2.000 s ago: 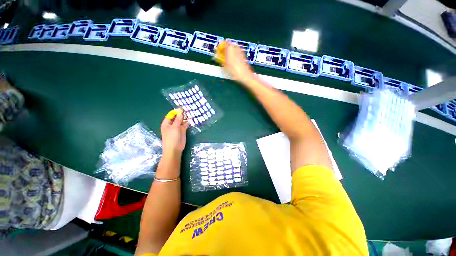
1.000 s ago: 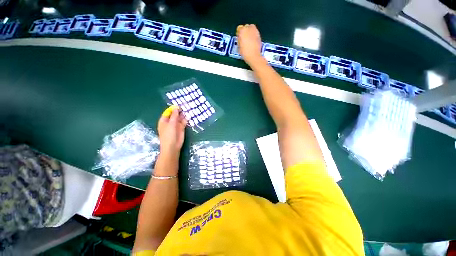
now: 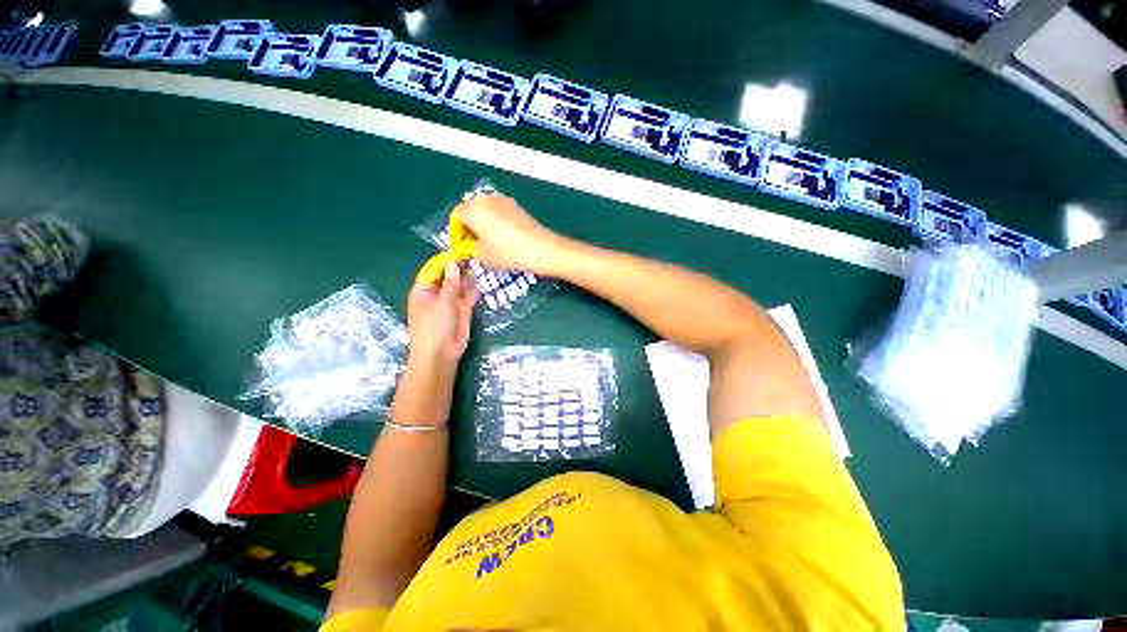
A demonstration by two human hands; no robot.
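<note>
A clear poly bag of small white parts (image 3: 504, 290) lies on the green bench, partly hidden by both hands. My left hand (image 3: 443, 303), with yellow finger cots, pinches the bag's left side. My right hand (image 3: 501, 232), also with yellow finger cots, is over the bag's upper part, its fingertips touching or very near the left fingertips. Whether it grips a small part is hidden. A second bag of white parts (image 3: 546, 404) lies flat near my body. A row of pale blue plastic housings (image 3: 645, 127) runs beyond the white strip (image 3: 593, 183).
Crumpled clear bags (image 3: 331, 358) lie at the left. A white paper sheet (image 3: 682, 401) is partly under my right arm. A thick stack of bagged parts (image 3: 952, 346) is at the right by a metal post (image 3: 1081, 262). A person's patterned clothing (image 3: 74, 432) and a red stool (image 3: 291, 475) are at lower left.
My right hand has come back from the housing row to the held bag and meets my left hand there. The housings have shifted slightly to the right in view.
</note>
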